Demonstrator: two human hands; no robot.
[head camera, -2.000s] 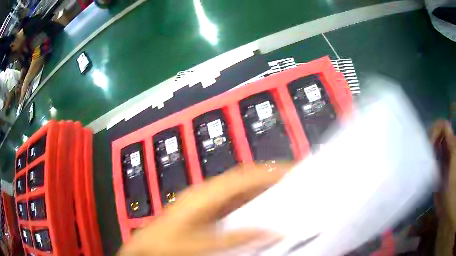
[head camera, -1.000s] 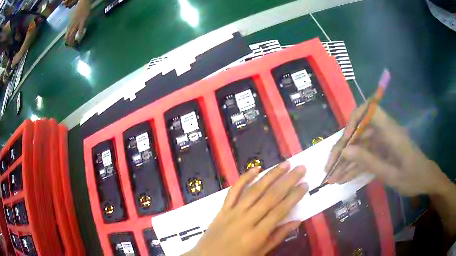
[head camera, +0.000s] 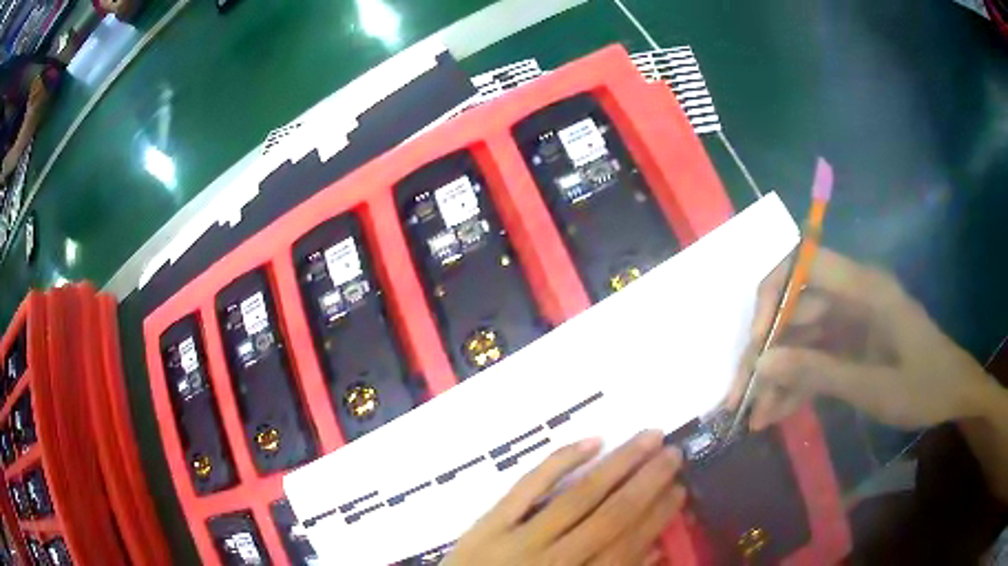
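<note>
The white adhesive sheet (head camera: 531, 387) lies slantwise across the middle of the red foam tray (head camera: 707, 188), with a broken line of small black bars on it. My left hand (head camera: 586, 509) lies flat with spread fingers over the sheet's lower edge. My right hand (head camera: 823, 343) holds the orange tweezers or pick-up tool (head camera: 798, 276) with a pink top end. Its tip is at the upper end of the phone housing (head camera: 741, 486) in the lower right pocket. Whether a pad is on the tip cannot be told.
Upper-row pockets hold black phone housings (head camera: 464, 254). Stacked red foam trays (head camera: 88, 431) stand at left. Beyond the tray lie a black adhesive sheet with stepped white edge (head camera: 365, 138) and barred sheets (head camera: 685, 88). Part of another person's arm (head camera: 31, 111) shows at upper left.
The tool tip has moved from the sheet to the lower right housing. The sheet lies differently, its right end raised and more bars uncovered. The tray appears further left in view.
</note>
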